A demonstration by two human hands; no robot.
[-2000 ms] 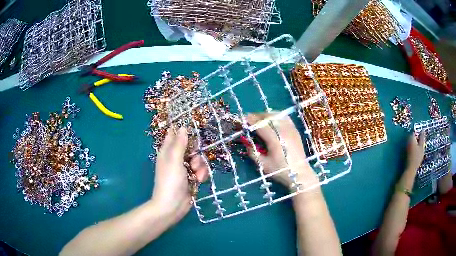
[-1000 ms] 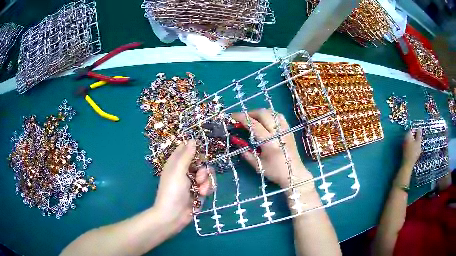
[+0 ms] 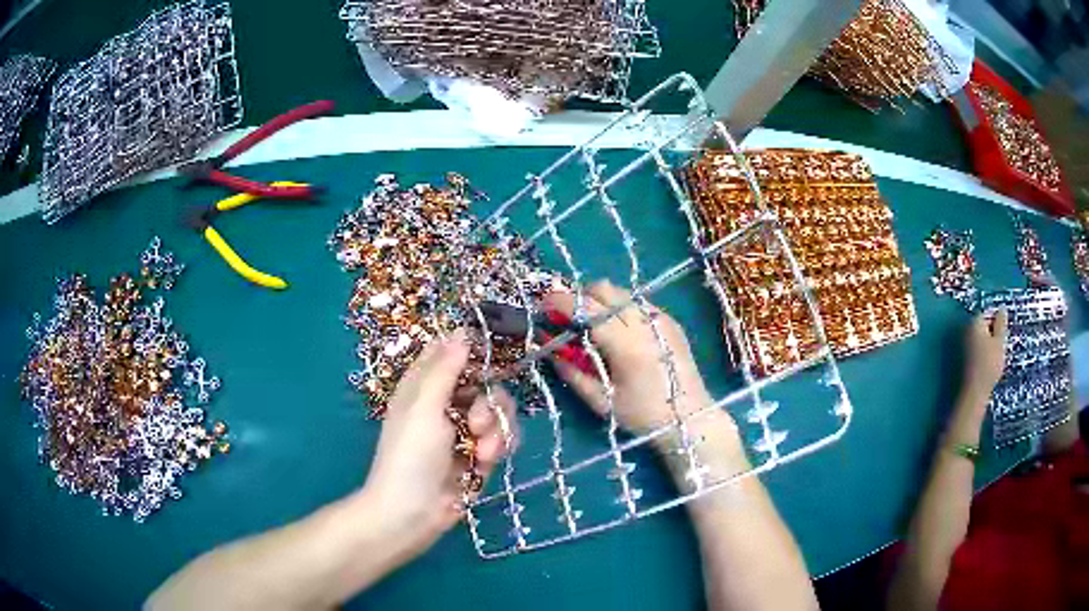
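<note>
My left hand (image 3: pixel 432 412) holds the silver sprue frame (image 3: pixel 633 516) by its left side, with a few small plated parts at its fingers. The frame is tilted above the table and carries rows of short stubs. My right hand (image 3: pixel 633 364) is behind the frame, closed around the red-handled nippers (image 3: pixel 514 319), whose dark jaws point left toward my left fingers. Whether the jaws touch the frame is unclear. The near heap of cut parts (image 3: pixel 385 281) lies behind the frame's left part.
Left heap (image 3: pixel 114 394); yellow-handled pliers (image 3: pixel 242 257) and spare red-handled pliers (image 3: pixel 257 149); silver frames (image 3: pixel 143 102); empty frames (image 3: pixel 508 42); gold frames (image 3: pixel 824 251); post (image 3: pixel 776 60); red tray (image 3: pixel 997 167). A person's hand (image 3: pixel 985 352) holds a silver frame at right.
The frame first swung lower at its far end, then rose again. My right hand and the nippers have shifted slightly behind it. My left hand stays at the frame's left side.
</note>
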